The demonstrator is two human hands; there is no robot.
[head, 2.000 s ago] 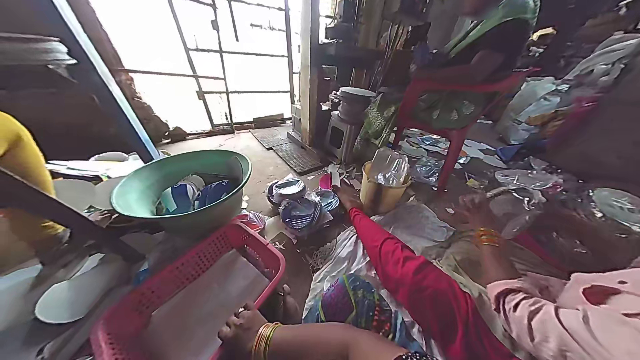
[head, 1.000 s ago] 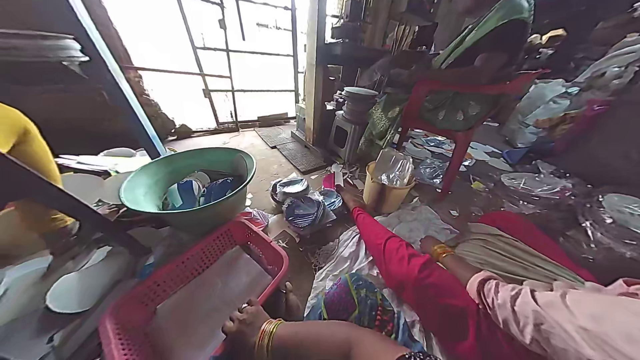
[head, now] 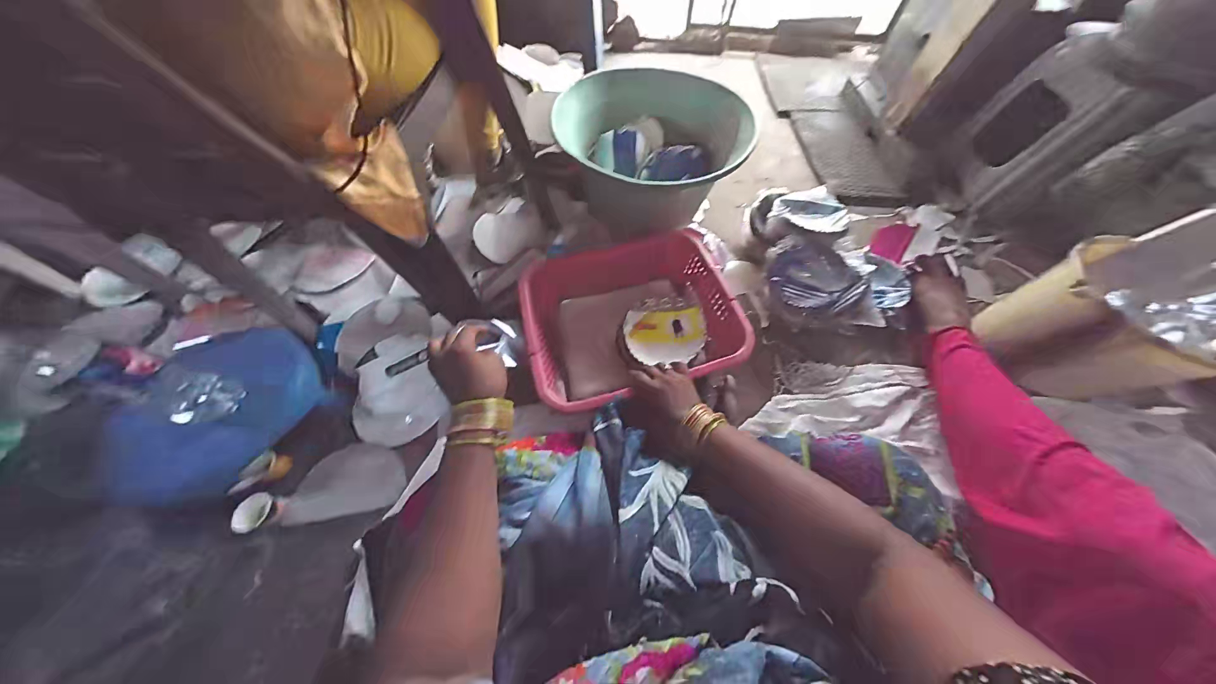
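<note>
My left hand (head: 467, 366), with bangles at its wrist, is closed on a shiny clear plastic packet (head: 499, 340), just left of the red plastic basket (head: 543, 356). At the basket's near edge my right hand (head: 665, 399) has its fingers at the lower rim of a round, scalloped paper plate (head: 665, 334) with a yellow print. The plate stands or leans inside the basket over a flat pale sheet (head: 591, 332). Whether the fingers grip the plate or only touch it, I cannot tell.
Behind the basket is a green plastic tub (head: 655, 195) holding blue and white pieces. Wrapped packs of plates (head: 817, 275) lie to the right, near another person's hand (head: 939, 294) and pink sleeve. A yellowish container (head: 1035, 332) is beyond. Leftward are paper discs (head: 389, 380) and a blue bag (head: 214, 408).
The view has turned down and left. My left hand and its packet now show, and a yellow-printed plate is in the basket by my right hand, where earlier only the sheet showed.
</note>
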